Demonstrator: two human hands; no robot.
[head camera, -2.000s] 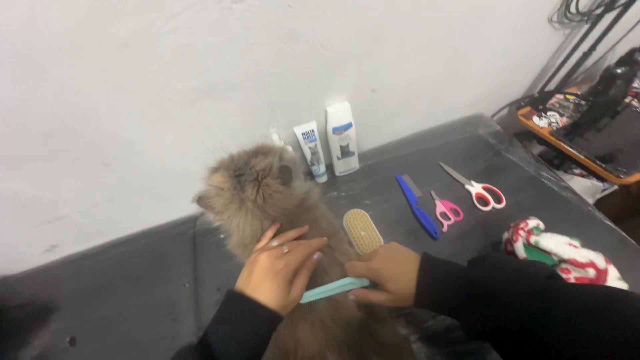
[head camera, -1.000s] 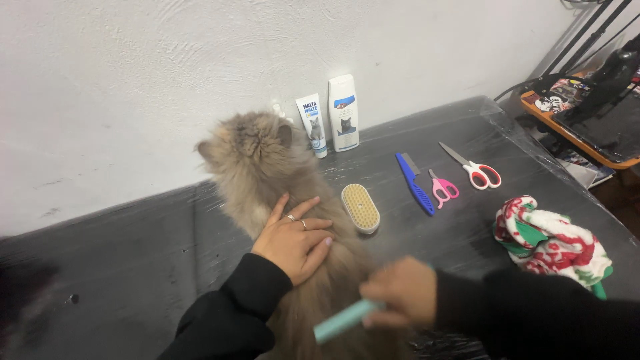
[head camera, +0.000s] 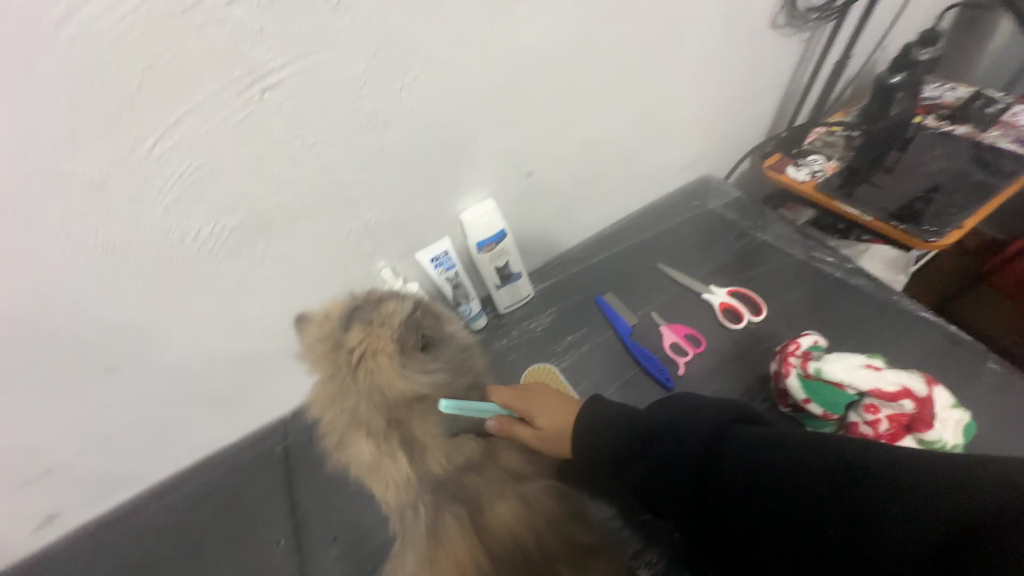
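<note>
A long-haired grey-brown cat (head camera: 432, 448) is on the dark table, its head turned toward the wall. My right hand (head camera: 538, 418) is shut on a light turquoise comb (head camera: 474, 408), held against the fur at the cat's neck and upper back; the side that meets the fur is hidden. Partly behind that hand lies an oval brush (head camera: 548, 376) with a pale pad. My left hand is out of view.
Against the white wall stand a white bottle (head camera: 498, 256) and a tube (head camera: 452, 284). A blue-handled comb (head camera: 636, 344), small pink scissors (head camera: 680, 340), red-and-white scissors (head camera: 724, 300) and a patterned cloth (head camera: 872, 392) lie on the table (head camera: 576, 260).
My left hand, on the cat's back before, has left the view. My right hand has moved with the turquoise comb up to the cat's neck. The view has shifted.
</note>
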